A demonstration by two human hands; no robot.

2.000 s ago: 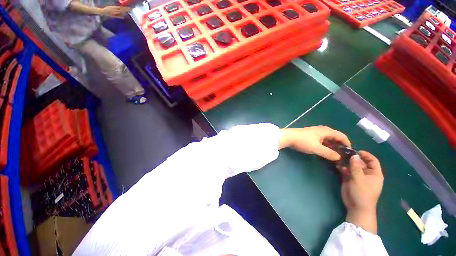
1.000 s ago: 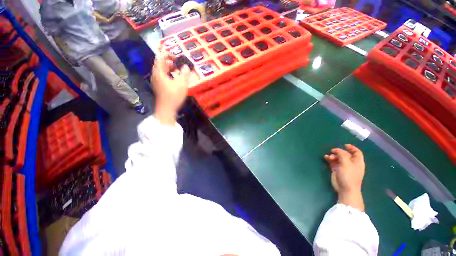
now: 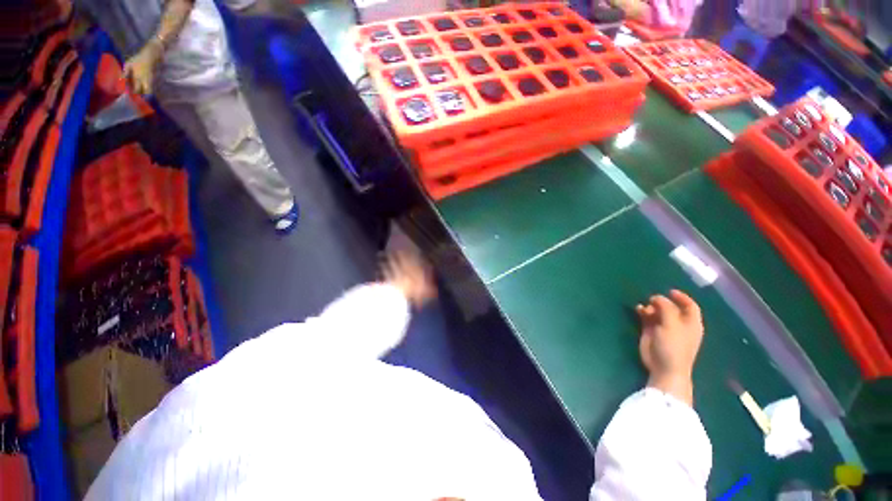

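My left hand (image 3: 409, 277) is blurred and low beside the bench's left edge, over the dark area. Whether it holds anything cannot be made out. My right hand (image 3: 671, 338) rests over the green bench top (image 3: 548, 313) with curled fingers apart and nothing in it. A stack of red trays (image 3: 528, 127) stands at the bench's far left corner, with dark units in the top tray's pockets. Two shiny-faced units (image 3: 417, 109) sit in its near left pockets.
White blocks (image 3: 694, 264) lie by the grey divider strip (image 3: 753, 311). A small blade (image 3: 752, 408), crumpled wipe (image 3: 785, 429), blue stick (image 3: 734, 488) and yellow cap (image 3: 848, 476) are at lower right. More red trays (image 3: 822, 264) stand right. A person (image 3: 210, 88) stands at left.
My left hand has left the tray and moved down to the bench's left edge. The black unit handled two seconds ago is no longer at my right hand. The view has shifted slightly.
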